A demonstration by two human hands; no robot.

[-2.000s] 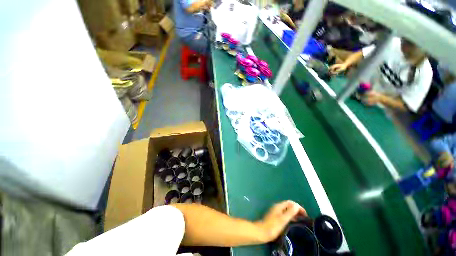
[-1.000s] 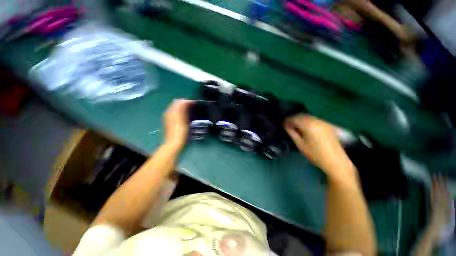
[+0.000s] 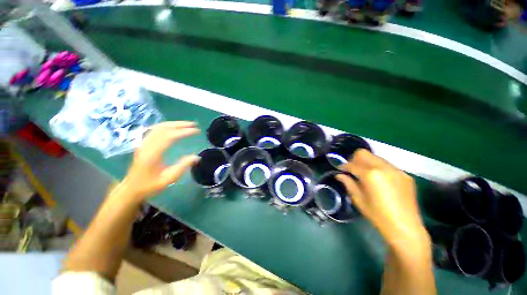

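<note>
Several black cup-shaped housings (image 3: 251, 167) stand mouth up in two rows on the green bench, each with a white ring (image 3: 289, 187) showing inside. My left hand (image 3: 159, 158) is open at the left end of the rows, fingers spread, holding nothing. My right hand (image 3: 375, 193) is at the right end, its fingertips over the rightmost housings; whether it grips one is hidden. Short stubs show on the near side of the front row.
A clear bag of white rings (image 3: 112, 112) lies on the bench at the left, with pink-topped parts (image 3: 56, 69) beyond. More black housings (image 3: 472, 250) lie at the right. A carton (image 3: 138, 273) with dark housings is below the bench edge.
The view has turned towards the bench. My left hand has come off the left end of the housings and opened. The housings now stand in two rows with their mouths visible.
</note>
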